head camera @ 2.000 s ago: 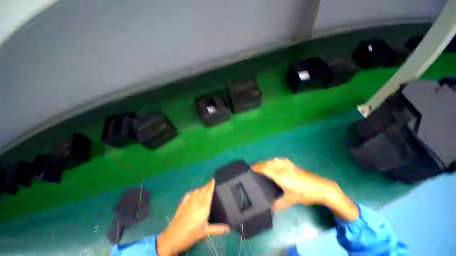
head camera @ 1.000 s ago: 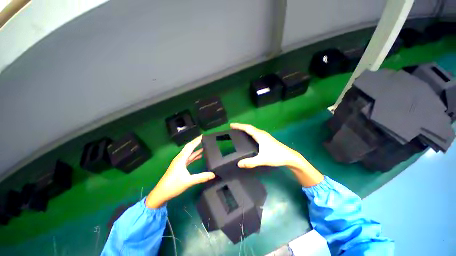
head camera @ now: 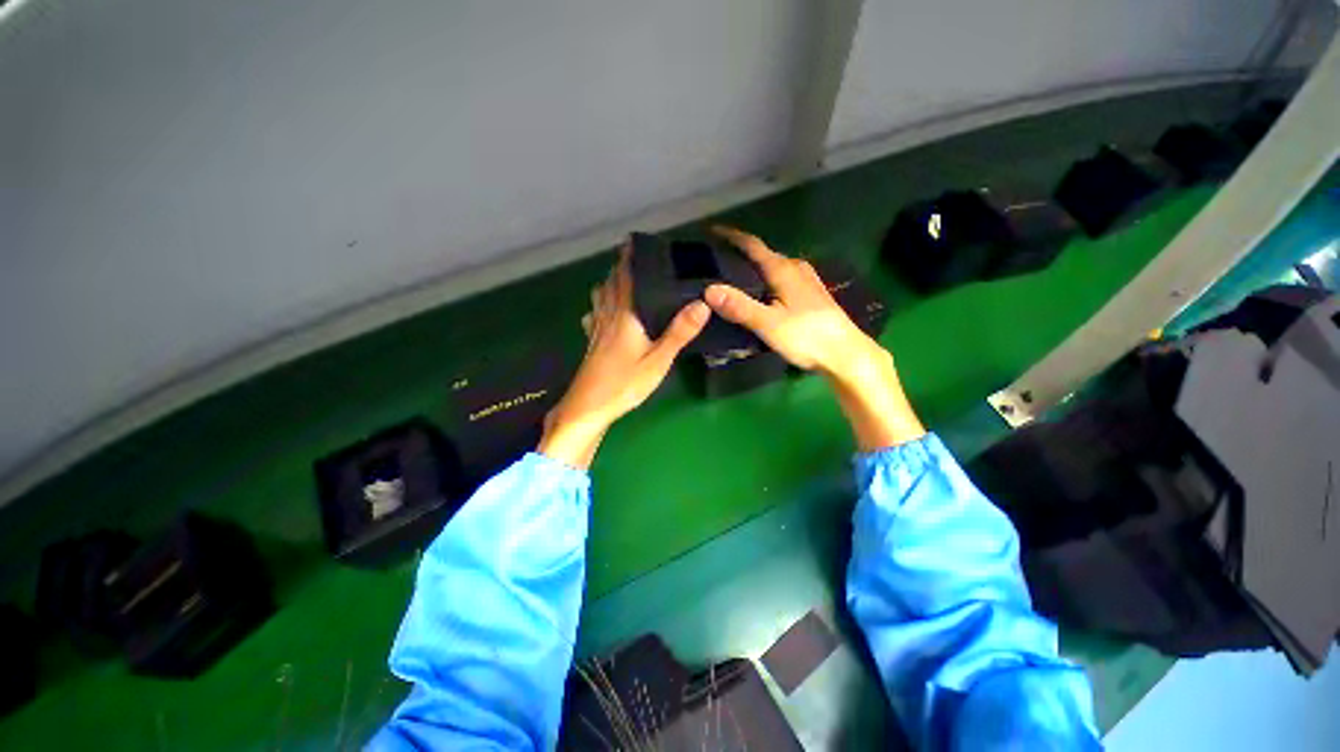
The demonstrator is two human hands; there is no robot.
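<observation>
My left hand [head camera: 620, 364] and my right hand [head camera: 801, 316] hold a folded black insert card [head camera: 679, 268] between them, with its rectangular window facing up. The card is over a black box base [head camera: 735, 370] on the green belt; its lower part shows below my hands. My thumbs meet at the card's near edge. How far the card sits inside the base is hidden by my hands. A black lid [head camera: 857, 298] stands partly hidden behind my right hand.
An open box base [head camera: 385, 491] with a pale piece inside stands left, beside a gold-lettered lid [head camera: 507, 411]. More boxes line the belt [head camera: 647, 500]. Flat insert cards [head camera: 720, 713] lie near me. A large card stack [head camera: 1264, 456] and a white post [head camera: 1176, 272] are at right.
Both hands have moved forward from the bench to over the belt with the folded insert card, now above a box base. The view has shifted, and the near flat cards appear lower.
</observation>
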